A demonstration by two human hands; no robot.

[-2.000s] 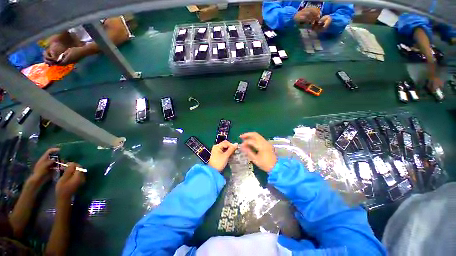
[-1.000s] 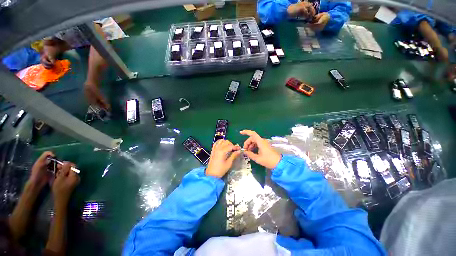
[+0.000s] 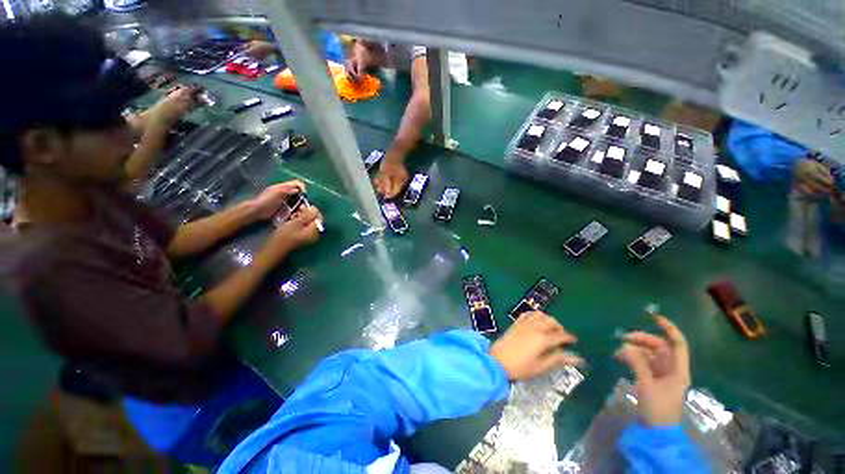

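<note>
My left hand (image 3: 535,347) is palm down over the top of the silvery liner sheet (image 3: 521,418), fingers loosely apart, with nothing visible in it. My right hand (image 3: 656,370) is raised to its right, blurred, index finger up. A tiny pale piece (image 3: 651,308) shows at its fingertip; whether it is held is unclear. Two part-assembled handsets lie just beyond my left hand: one nearly upright in view (image 3: 479,304), one slanted (image 3: 536,298), its lower end close to my fingers.
A person in a dark top (image 3: 111,268) works close at left. A grey post (image 3: 329,111) stands ahead. A clear compartment tray (image 3: 611,176) is at the far right. A red-orange handset (image 3: 737,308) and other phones lie on the green surface. Another arm (image 3: 408,130) reaches in from across.
The view has swung left, so the bench appears shifted right. My hands have moved apart from their pinch together. The arm across the bench now reaches near the phones by the post.
</note>
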